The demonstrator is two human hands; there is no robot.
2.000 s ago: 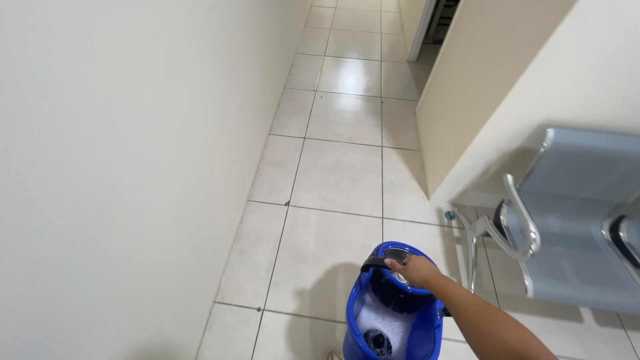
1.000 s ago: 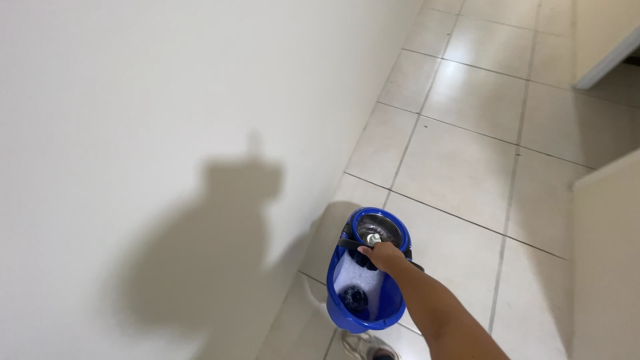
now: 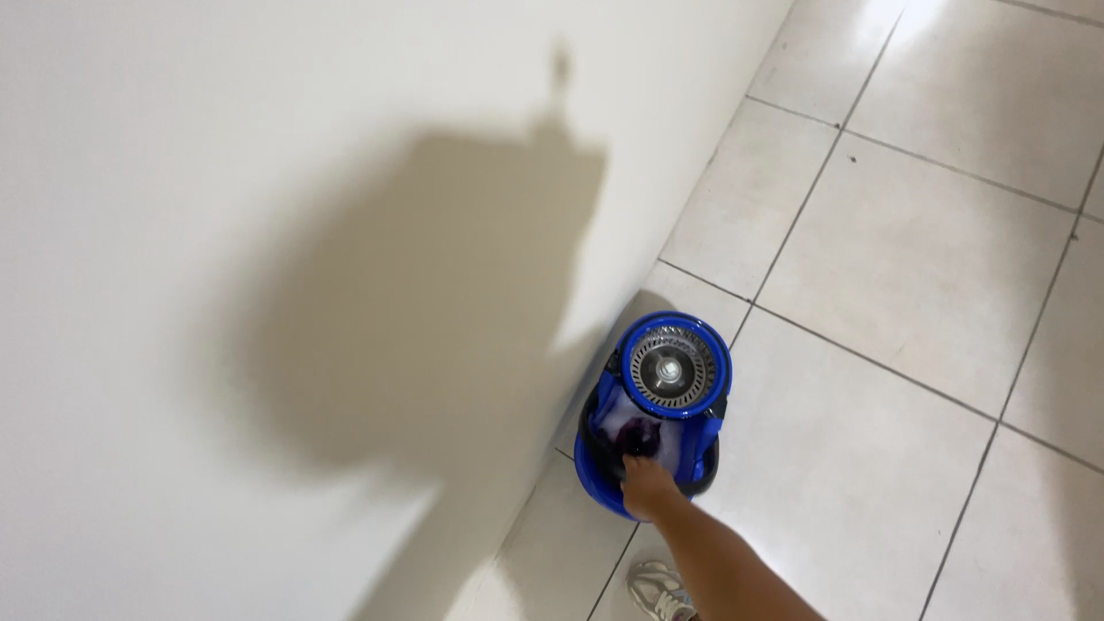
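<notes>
A blue plastic mop bucket point(image 3: 586, 466) stands on the tiled floor beside the wall, with soapy liquid and a dark purple thing point(image 3: 640, 436) in its basin. At its far end sits a round metal spin-wringer basket point(image 3: 669, 370) with a pale hub. My right hand point(image 3: 649, 487) is at the near side of the bucket, its fingers on the black carrying handle point(image 3: 700, 485), which is swung down over the basin. Whether the fingers still grip the handle is hard to tell. My left hand is out of view.
A white wall point(image 3: 216, 129) with a large shadow on it rises along the left. Pale floor tiles point(image 3: 862, 448) with dark grout stretch to the right. One of my shoes point(image 3: 657, 588) is just below the bucket.
The bucket has moved from the walkway to beside the wall. Its handle, earlier up by the wringer basket with my right hand on it, is now down toward the near end. The view has turned toward the wall.
</notes>
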